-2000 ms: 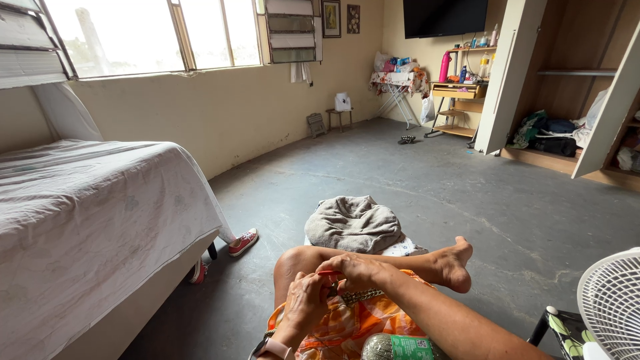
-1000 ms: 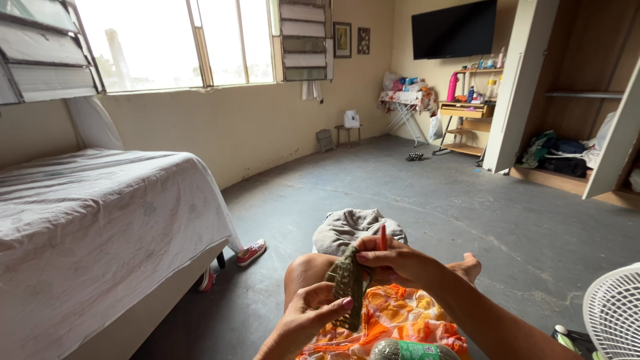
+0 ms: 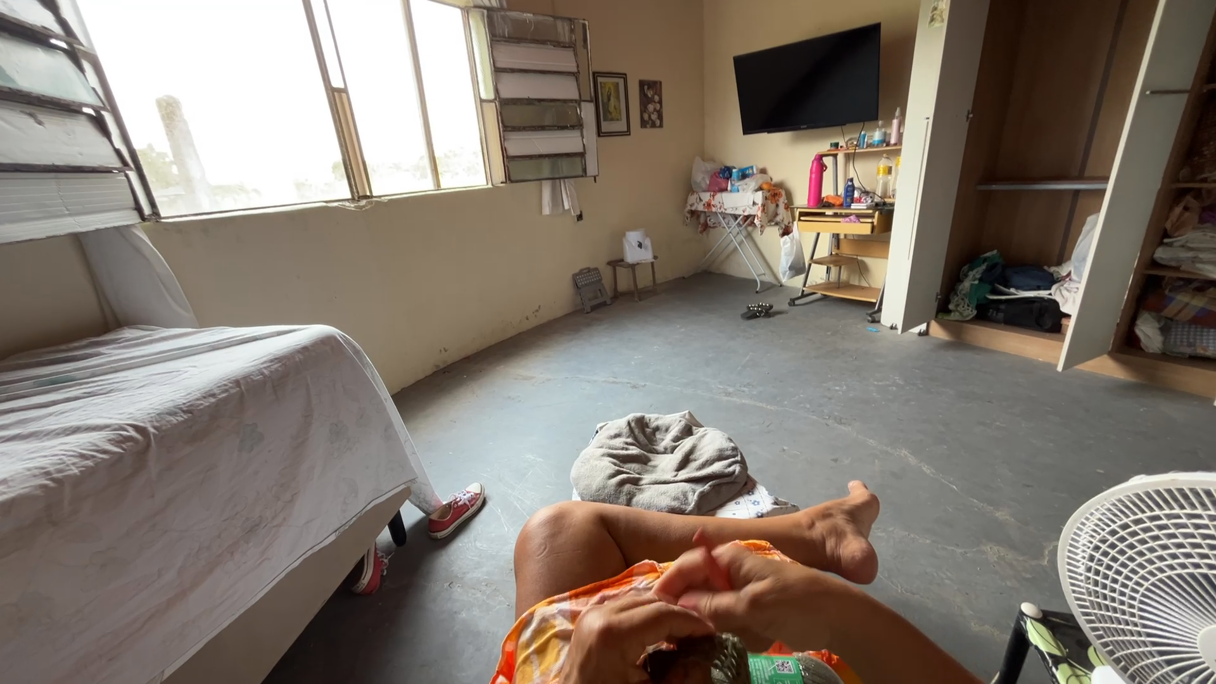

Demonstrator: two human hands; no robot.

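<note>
My left hand (image 3: 627,632) is low in the view over my lap, its fingers curled on an olive-green crocheted or knitted piece (image 3: 708,660), mostly hidden beneath the hands. Fingertips meeting the left ones, my right hand (image 3: 746,589) grips a slim red tool (image 3: 708,551), blurred, which looks like a crochet hook. A skein of olive yarn (image 3: 819,670) with a green label lies at the bottom edge, just below the right wrist. Orange patterned cloth (image 3: 560,603) covers my lap under both hands.
A white fan (image 3: 1145,570) stands at the right beside a black-framed stand (image 3: 1035,636). A bed with a white sheet (image 3: 218,418) is on the left, red sneakers (image 3: 458,510) by it. A grey folded cloth (image 3: 660,463) lies beyond my crossed legs.
The olive piece was held up between both hands a second ago; both hands have since come lower and closer together, and the piece is now mostly hidden.
</note>
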